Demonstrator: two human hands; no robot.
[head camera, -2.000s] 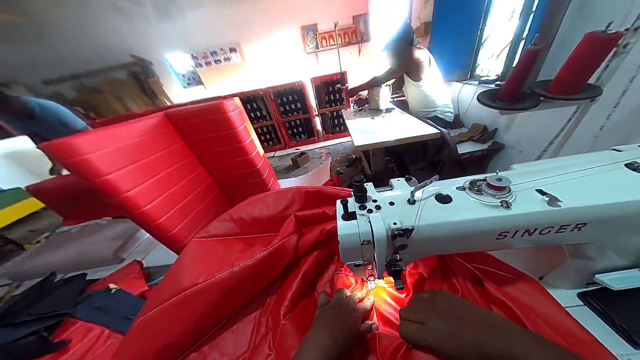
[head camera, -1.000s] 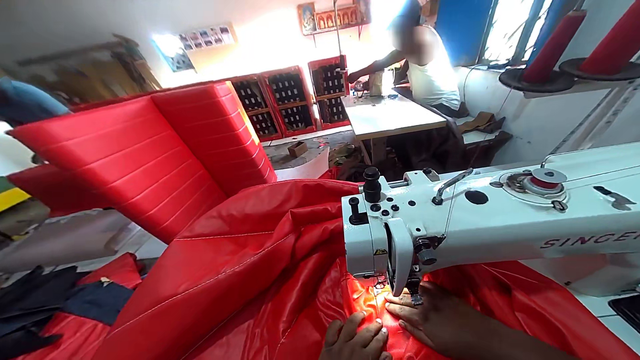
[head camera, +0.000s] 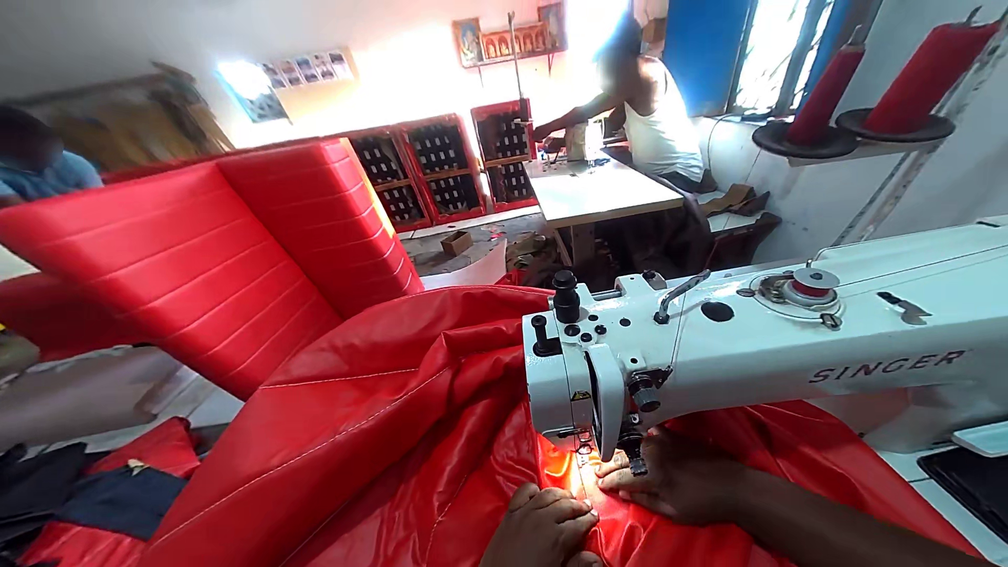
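Note:
A white Singer sewing machine (head camera: 732, 339) reaches in from the right, its lit presser foot (head camera: 583, 450) over a large piece of red leather-like material (head camera: 378, 441) with pale stitch lines. My left hand (head camera: 543, 524) presses on the material just below the foot, fingers curled. Flat on the material to the right of the needle area lies my right hand (head camera: 669, 476), its fingertips near the foot and its back partly behind the machine's head. Neither hand grips anything that shows. A bobbin with red thread (head camera: 815, 283) sits on top of the machine arm.
Red padded panels (head camera: 205, 244) stand at the left. Two red thread cones (head camera: 929, 79) are on a stand at the upper right. A person in a white sleeveless top (head camera: 661, 118) works at a white table (head camera: 606, 197); another person (head camera: 47, 165) is at far left. Dark cloth (head camera: 118, 500) lies lower left.
My right hand has moved from beside my left hand, up and under the machine's head, and its fingers have spread flat. My left hand is a little lower, away from the presser foot.

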